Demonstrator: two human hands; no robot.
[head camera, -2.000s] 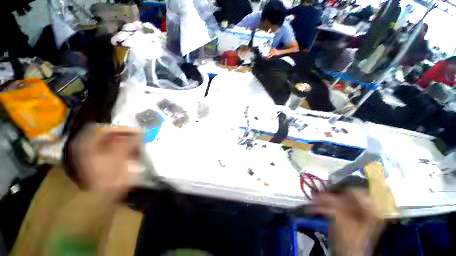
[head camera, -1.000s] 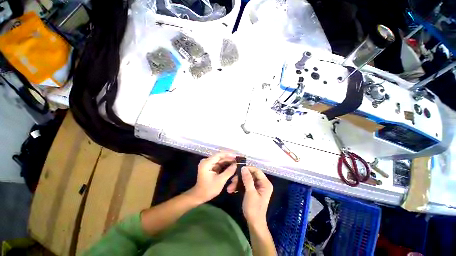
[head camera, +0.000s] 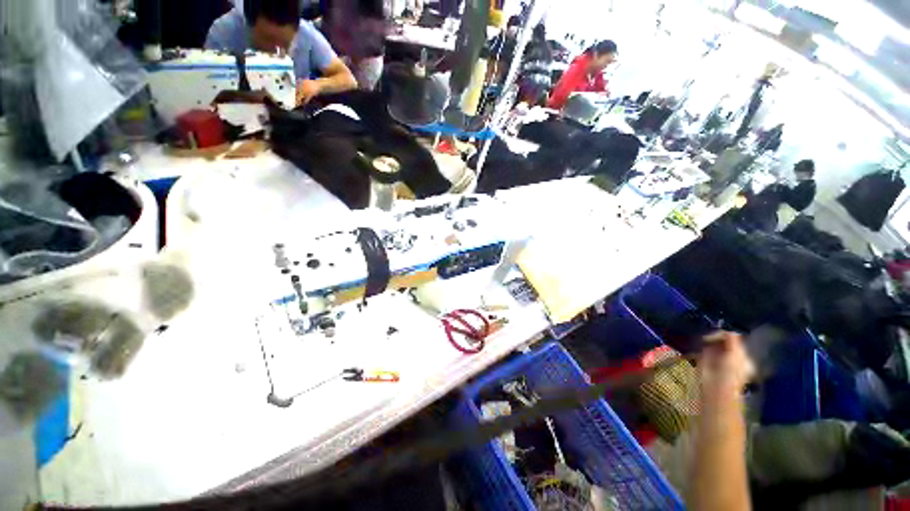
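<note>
My right hand (head camera: 726, 361) is raised at the lower right, blurred, closed on the end of a dark webbing strap (head camera: 539, 411). The strap runs taut from it down and left, past the table's front edge to the lower left. My left hand is not in the picture. No slider or buckle can be made out on the blurred strap. The white sewing machine (head camera: 339, 261) with a blue stripe stands on the table (head camera: 170, 419), a black band draped over it.
Red-handled scissors (head camera: 466, 330) and orange snips (head camera: 380, 376) lie on the table. Hardware bags (head camera: 115, 344) and a blue card (head camera: 52, 419) are at left. Blue crates (head camera: 627, 454) stand below the table's front edge. A person in blue (head camera: 324, 58) sits behind; another in red (head camera: 579, 80) is farther back.
The view has swung right and up. My right hand has moved from beside my left hand far out to the right, stretching the strap. My left hand has left the picture.
</note>
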